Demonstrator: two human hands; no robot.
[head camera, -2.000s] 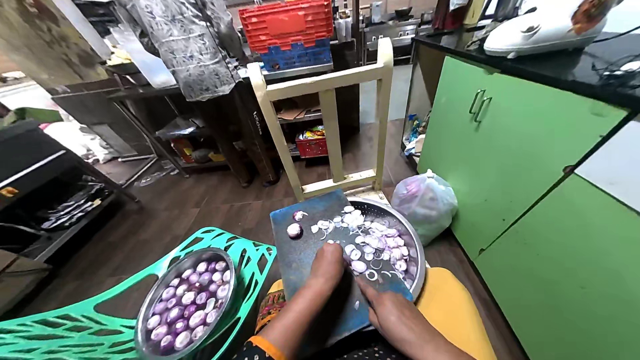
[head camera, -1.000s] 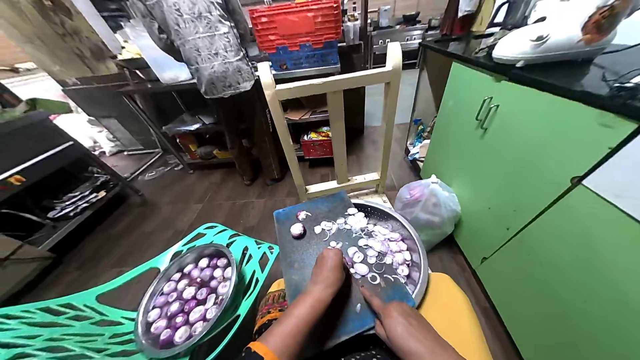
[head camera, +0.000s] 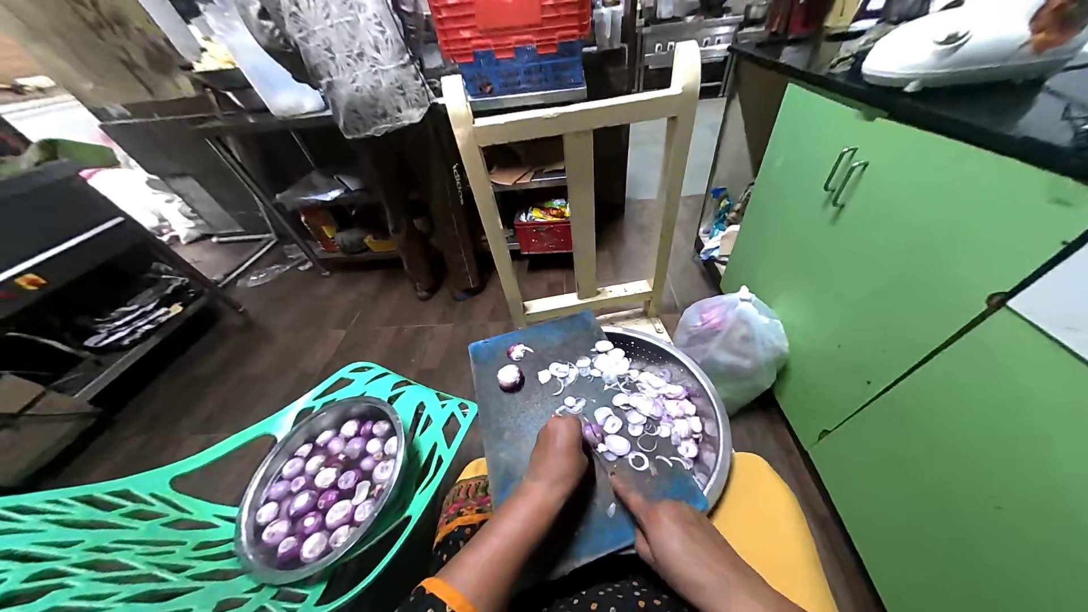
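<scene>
A blue cutting board (head camera: 527, 425) lies tilted across my lap and over the rim of a metal colander (head camera: 721, 425). My left hand (head camera: 557, 459) holds a purple onion piece (head camera: 592, 432) against the board. Beside it on the right, my right hand (head camera: 671, 531) grips a knife, whose handle is mostly hidden in the fingers. Sliced onion rings (head camera: 637, 408) spread from the board into the colander. One peeled onion (head camera: 510, 377) and a small onion end (head camera: 518, 351) rest at the board's upper left.
Peeled onions fill a metal bowl (head camera: 246, 527) on a green plastic chair (head camera: 110, 544) at left. A cream chair (head camera: 582, 212) stands ahead. Right of the colander are a tied plastic bag (head camera: 735, 340) and green cabinets (head camera: 918, 272). A person (head camera: 365, 76) stands beyond, by a counter.
</scene>
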